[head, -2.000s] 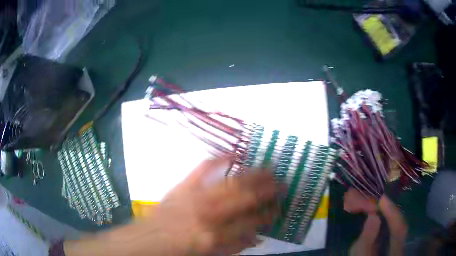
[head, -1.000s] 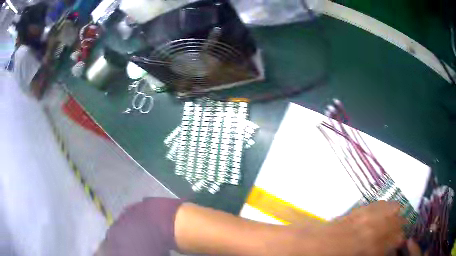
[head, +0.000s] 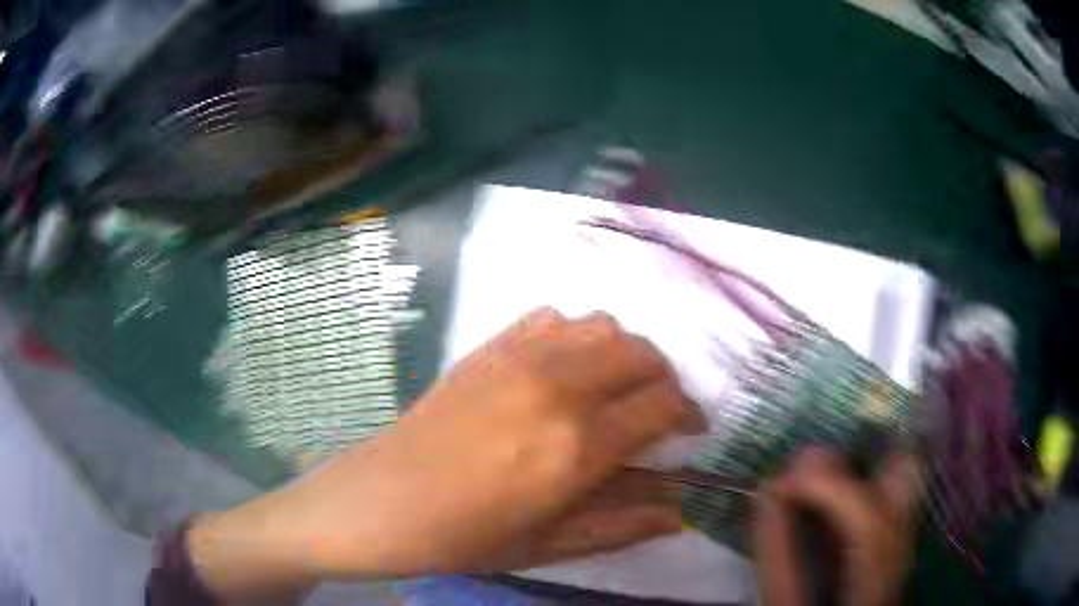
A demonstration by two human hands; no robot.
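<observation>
The frame is blurred. My left hand (head: pixel 544 438) is over the white sheet, its fingers bent around one end of a thin dark lead (head: pixel 692 478). The lead runs to the fingertips of my right hand (head: pixel 834 521), at the lower right and cut off by the frame edge. The green circuit board panel (head: pixel 805 403) lies beyond my fingers on the white sheet (head: pixel 532 260). Red and black leads (head: pixel 734 284) fan out from the panel's upper left. My fingers hide the panel's near part.
A heap of leads with white plugs (head: pixel 976 414) lies right of the panel. Spare striped panels (head: pixel 314 343) lie at left. A black fume fan (head: pixel 237 142) stands at upper left. Yellow pieces (head: pixel 1053 450) show at the right edge. The bench mat (head: pixel 734 107) is dark green.
The view has swung back right, so the sheet and panel sit nearer the middle. My right hand now shows beside the left, with a thin lead visible between them.
</observation>
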